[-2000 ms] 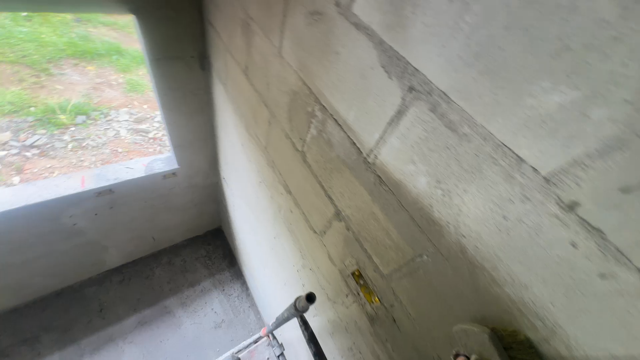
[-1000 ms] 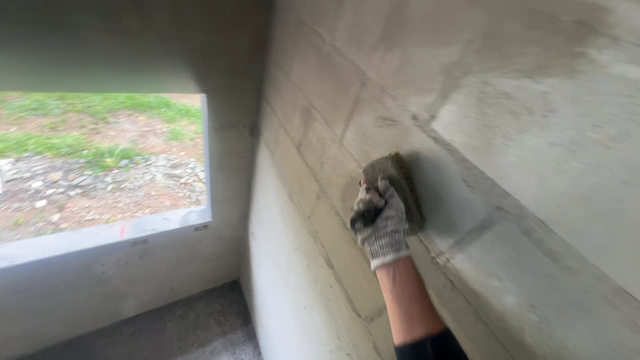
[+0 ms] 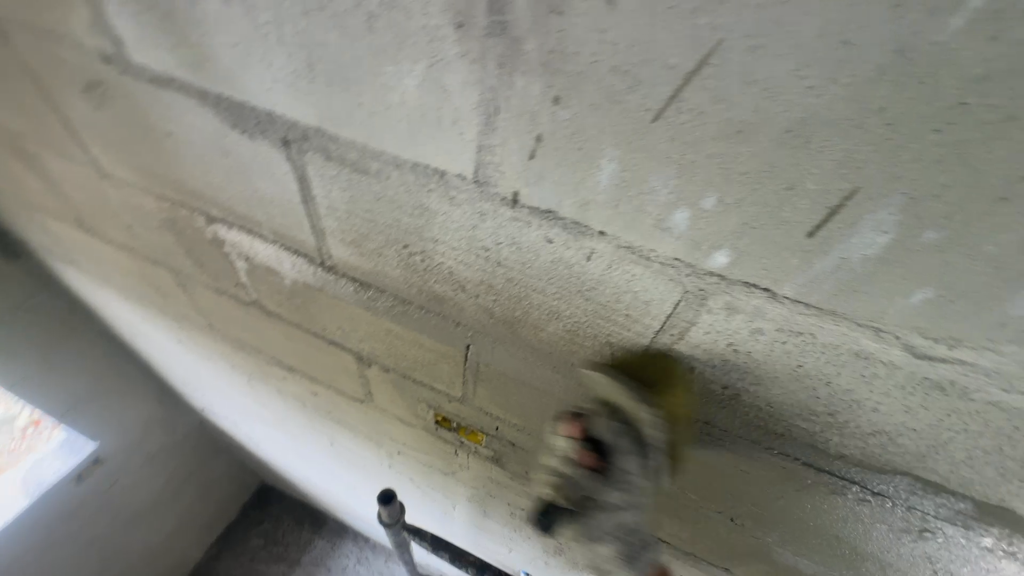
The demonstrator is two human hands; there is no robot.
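Note:
My right hand (image 3: 604, 472), in a grey knit work glove with bare fingertips, is closed around the handle of a wide brush. The brush (image 3: 660, 392) has yellowish bristles, blurred by motion, and is at the block wall (image 3: 496, 256); whether the bristles touch it cannot be told. Darker mortar joints run between the pale blocks, and the surface just right of the brush looks wet in places. A yellow double electrical box (image 3: 460, 429) is set in the wall to the left of my hand. My left hand is out of the frame.
A metal tube frame (image 3: 390, 508) with an open pipe end rises at the bottom, close to the wall. At lower left are a window opening (image 3: 36, 456), a grey side wall (image 3: 152, 456) and the dark floor (image 3: 288, 528) in the corner.
My right hand with the brush has moved along the wall, away from the window corner. The view has swung strongly to the right and tilted.

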